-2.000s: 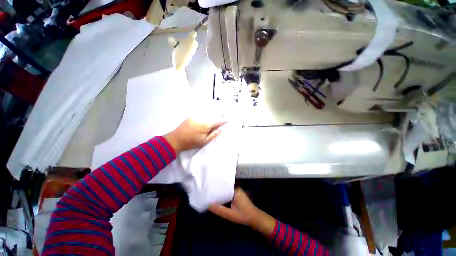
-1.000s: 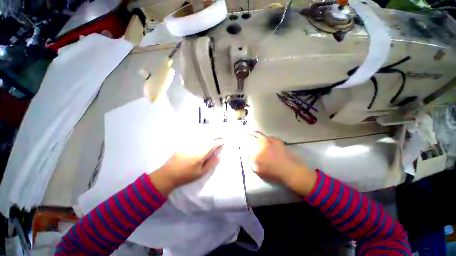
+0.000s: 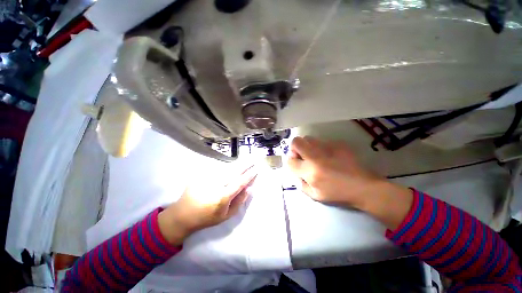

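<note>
The white garment panel (image 3: pixel 212 243) lies under the machine head and hangs over the table's front edge. My left hand (image 3: pixel 203 200) rests on it left of the needle area, thumb apart from the fingers, gripping nothing that I can see. My right hand (image 3: pixel 337 174) is at the right of the presser foot area (image 3: pixel 269 140), its fingers curled and touching or very near the cloth. Glare washes out its fingertips, so a grip cannot be told. A dark seam or edge line runs from the needle area towards the front edge.
The sewing machine head (image 3: pixel 366 63) fills the top of the view, close to both hands. A stack of white cut pieces (image 3: pixel 51 137) lies at the left. A pale oval part (image 3: pixel 117 129) stands left of the head. Red-handled snips (image 3: pixel 378 131) lie behind my right hand.
The view has moved closer to the machine head. My right hand has come up from below the table edge to beside the needle area. My left hand has stayed on the panel.
</note>
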